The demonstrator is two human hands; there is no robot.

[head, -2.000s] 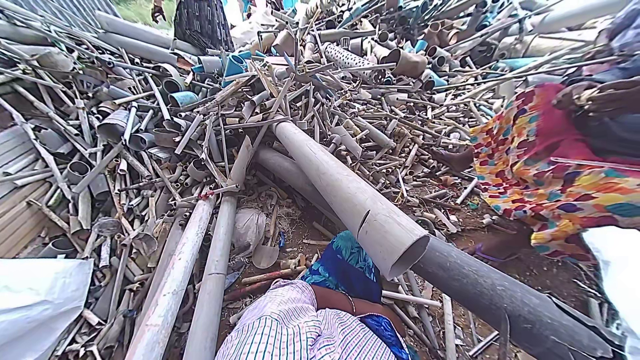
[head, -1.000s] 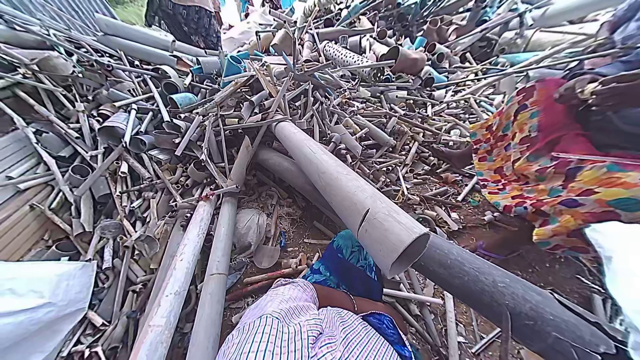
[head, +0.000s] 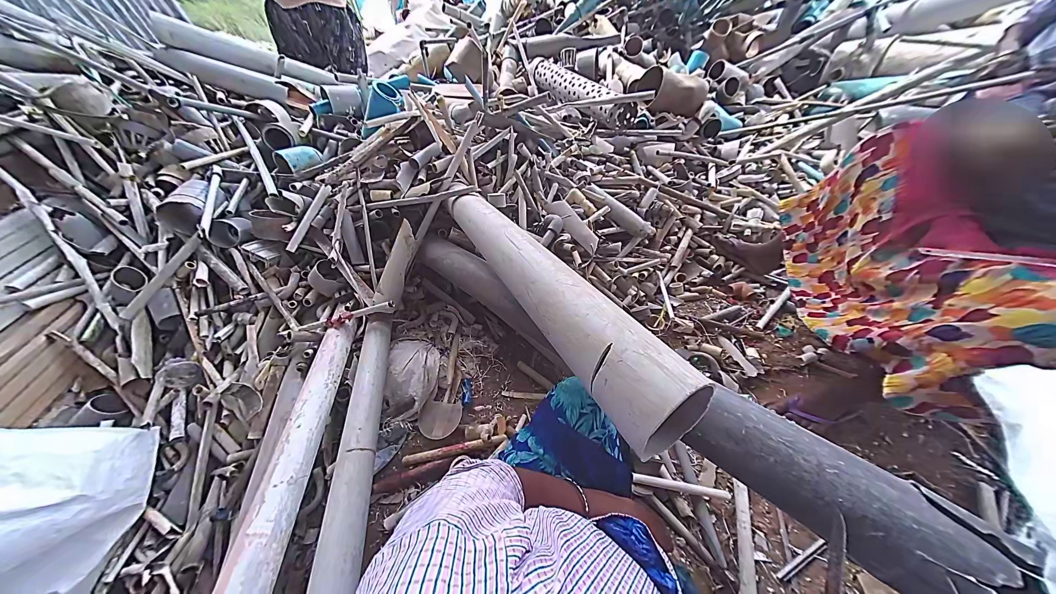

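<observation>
My two striped sleeves [head: 462,520] lie close together at the bottom centre. A bare forearm [head: 549,491] with a thin bangle runs to the right from the left sleeve, over blue patterned cloth [head: 569,429]. Beyond the bangle, what appears to be my left hand [head: 619,505] is partly covered; its fingers and anything in them cannot be made out. My right hand is hidden. Just above, a wide grey plastic pipe [head: 577,313] slants down to an open end, split near it. A darker pipe [head: 841,487] lies beneath it.
Cut pipe pieces [head: 247,214] are heaped all around. Two long pipes [head: 289,462] lie at left, a small metal scoop or trowel [head: 440,419] near the middle. A person in a colourful patterned garment [head: 874,272] is at right, another stands behind [head: 318,37]. White sheeting [head: 74,495] lies at lower left.
The person in dark patterned clothing at the top left stands a little differently. My sleeves and the large pipes have stayed put.
</observation>
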